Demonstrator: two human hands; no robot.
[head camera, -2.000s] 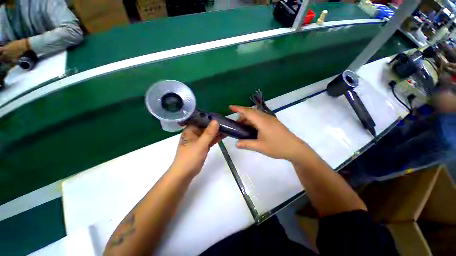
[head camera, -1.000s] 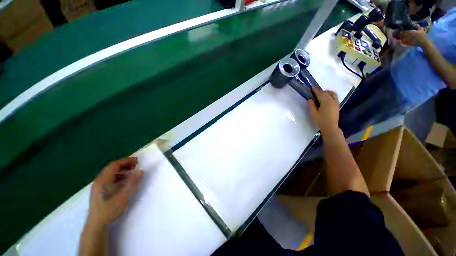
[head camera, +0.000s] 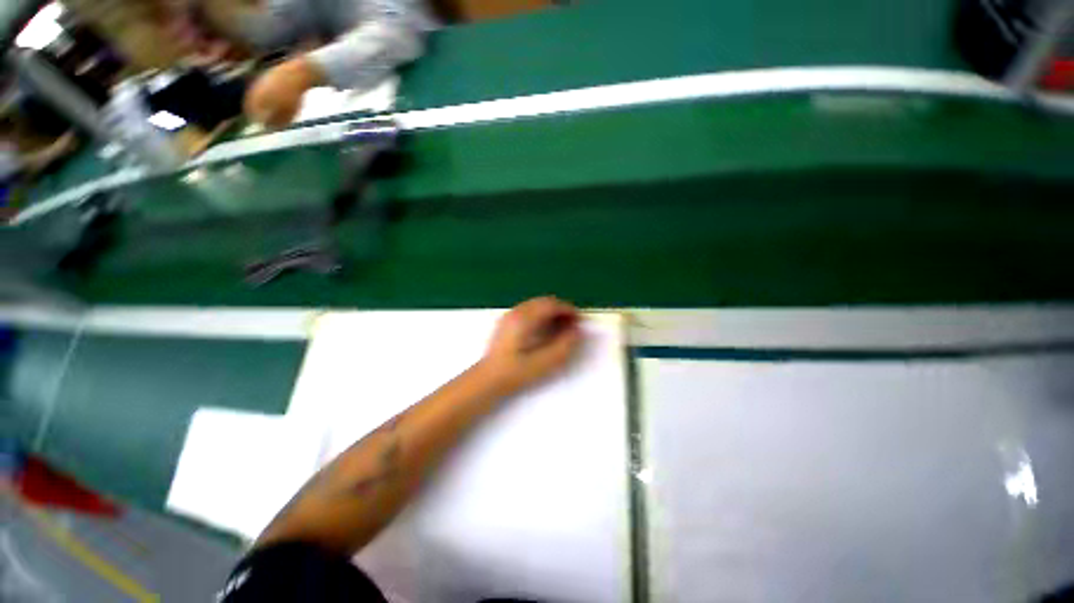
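Observation:
My left hand (head camera: 536, 342) is over the top edge of the white mat (head camera: 506, 471), blurred, with its fingers curled in and no object visible in it. My right hand is out of the picture. A dark hair dryer (head camera: 363, 174) lies on the green conveyor belt (head camera: 707, 224), left of and beyond my left hand. It is blurred, and a folded cord bundle (head camera: 292, 264) lies beside it.
Another dark blurred item (head camera: 92, 230) is on the belt at far left. A smaller white sheet (head camera: 230, 465) lies left of the mat. A second white surface (head camera: 824, 471) is at right. A person's hand (head camera: 283, 92) is across the belt.
The view has swung left. My left hand has curled its fingers near the mat's top edge. My right hand, earlier on a dryer at the right, has left the picture. A dryer on the belt has come into view.

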